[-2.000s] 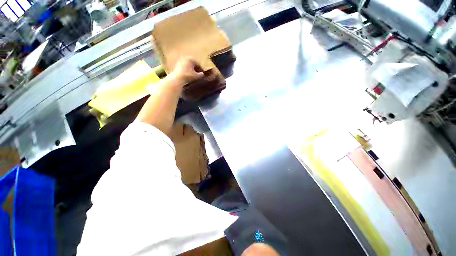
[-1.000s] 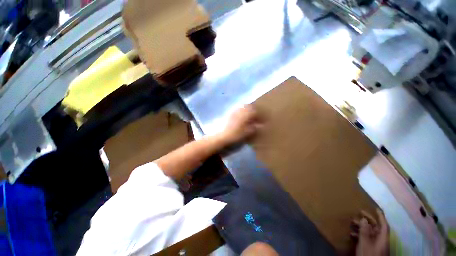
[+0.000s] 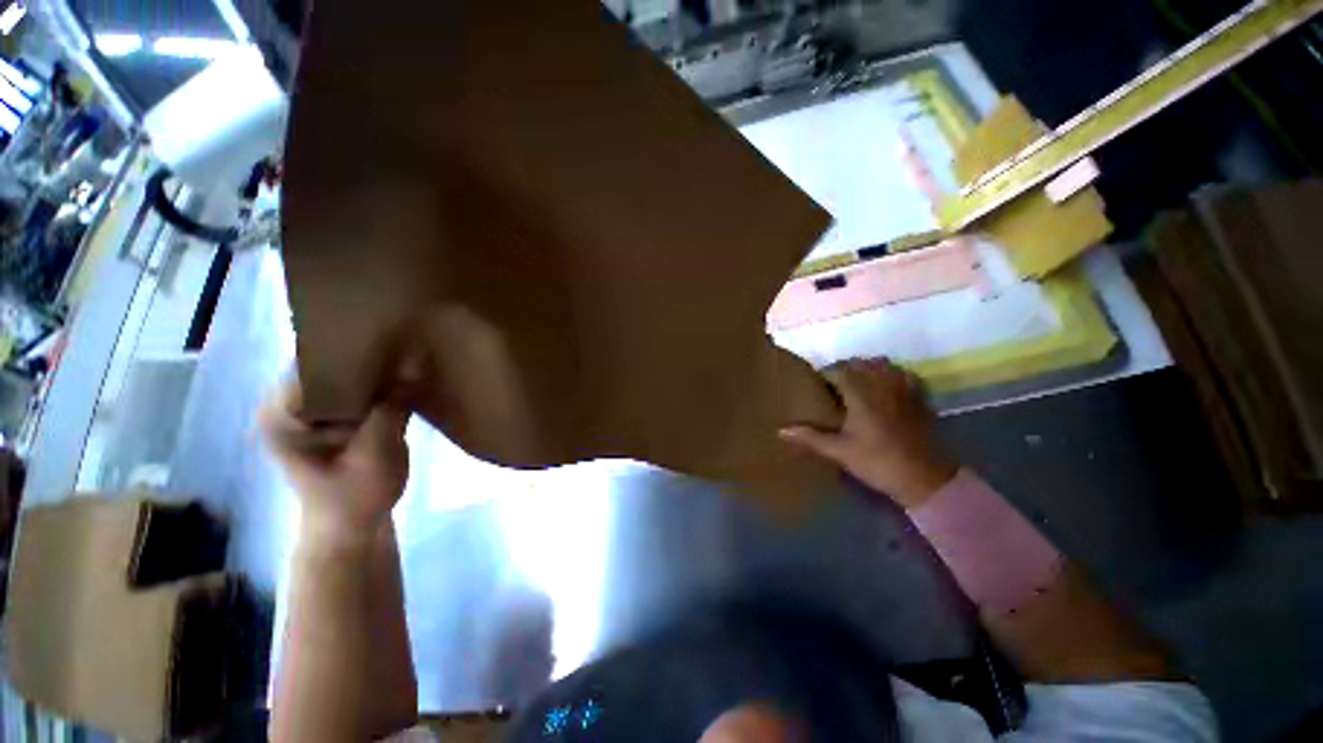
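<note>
A large brown cut panel (image 3: 580,247) is held up in front of me, its near edge curving between my hands. My left hand (image 3: 348,436) grips its lower left corner. My right hand (image 3: 871,428) grips its lower right corner, thumb on top. The white sewing template (image 3: 1016,312) with yellow border strips lies behind and right of the panel, partly hidden by it. A pink locating strip (image 3: 885,283) runs across the template. A long yellow hinged strip (image 3: 1146,109) stands raised at the right.
A notched brown panel stack (image 3: 87,617) is at the lower left on the table edge. Larger brown sheets (image 3: 1255,319) are stacked at the far right. A yellow end tab (image 3: 1052,232) is at the template's right. Metal rail fittings (image 3: 791,66) are behind the template.
The view has turned right. The brown panel, earlier low over the table, is now lifted, with both hands at its near corners. The raised yellow strip and right stack have come into view.
</note>
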